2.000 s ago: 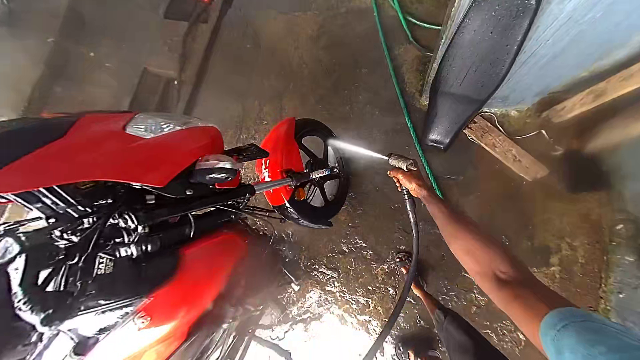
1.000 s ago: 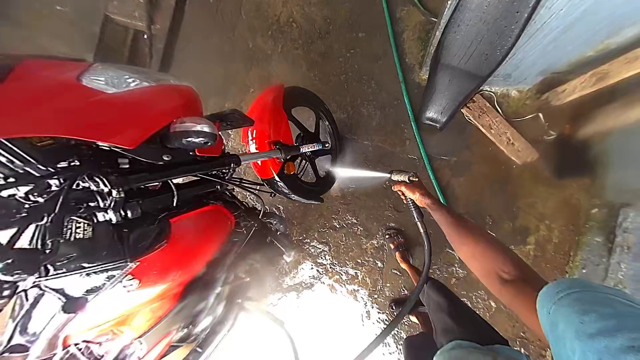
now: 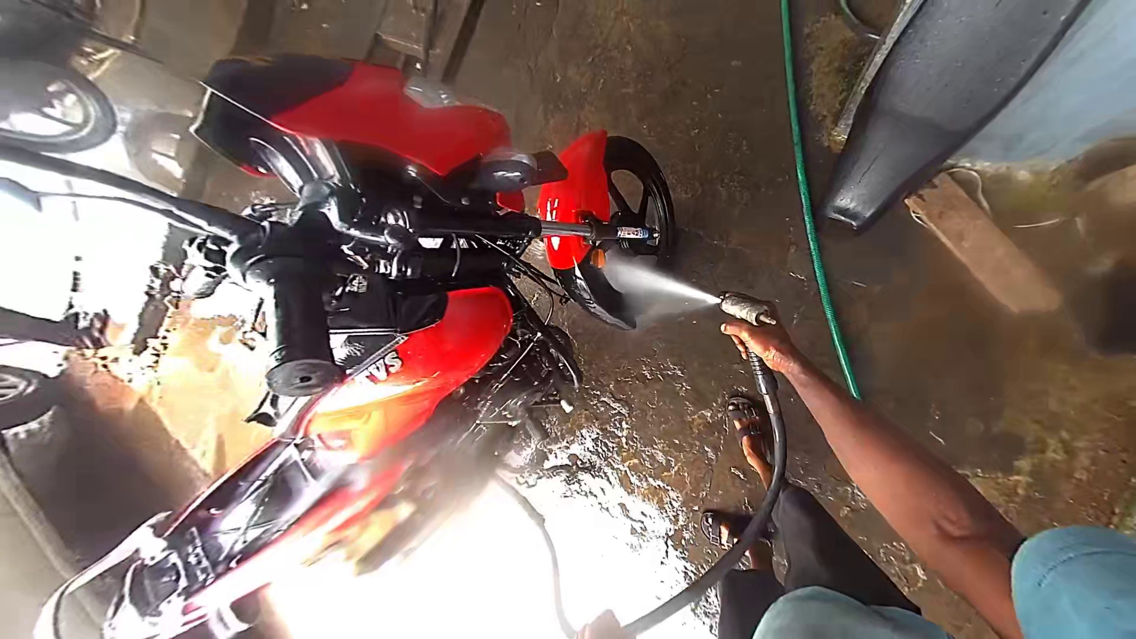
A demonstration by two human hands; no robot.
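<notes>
My right hand [image 3: 761,344] is closed around a spray gun [image 3: 747,308], right of a red motorcycle's front wheel [image 3: 655,200]. From its nozzle a white water jet [image 3: 670,286] reaches the lower part of the wheel, below the red front fender [image 3: 572,200]. A black hose [image 3: 777,444] runs from the gun down to the bottom edge. There my left hand [image 3: 603,627], mostly cut off by the frame, grips the hose. The red fuel tank [image 3: 426,364] and black handlebar grip [image 3: 302,337] are wet and left of both hands.
A green hose [image 3: 812,231] crosses the wet concrete floor. A black plastic piece [image 3: 923,106] and a wooden board [image 3: 985,244] lie at upper right. My sandaled feet [image 3: 750,426] are near the black hose. Other vehicle wheels [image 3: 53,106] are at the left.
The water jet has moved from the upper part of the wheel to its lower part. My left hand has come into view at the bottom edge. The view now takes in more of the motorcycle.
</notes>
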